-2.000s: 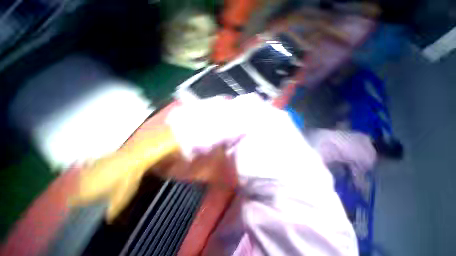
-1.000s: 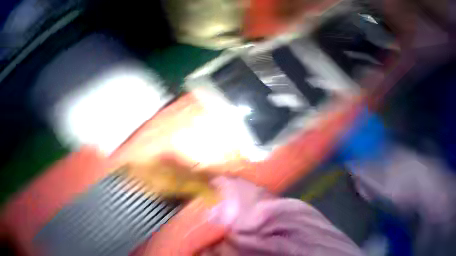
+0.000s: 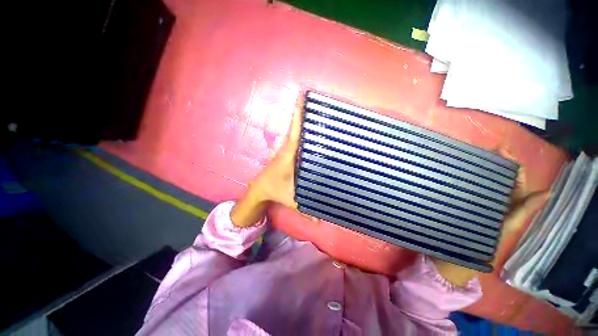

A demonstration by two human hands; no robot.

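Note:
A stack of several tablets [image 3: 403, 180] lies in front of me on the red-pink matting [image 3: 216, 85], its long edges showing as grey and black stripes. My left hand [image 3: 279, 177] is pressed against the stack's left short end, its fingers running up along it. My right hand [image 3: 515, 216] is at the right short end, partly hidden behind the stack. The stack is held between my two hands. I cannot tell whether it is lifted off the matting.
White sheets [image 3: 501, 56] lie at the back right on a green surface [image 3: 357, 16]. More tablets with white sheets [image 3: 554, 223] stand at the right edge. A dark block [image 3: 79, 65] is at the far left. A yellow line [image 3: 141, 184] marks the grey floor.
The view has swung round and steadied. The striped stack, earlier at the lower left with one arm reaching across, is now centred between both hands.

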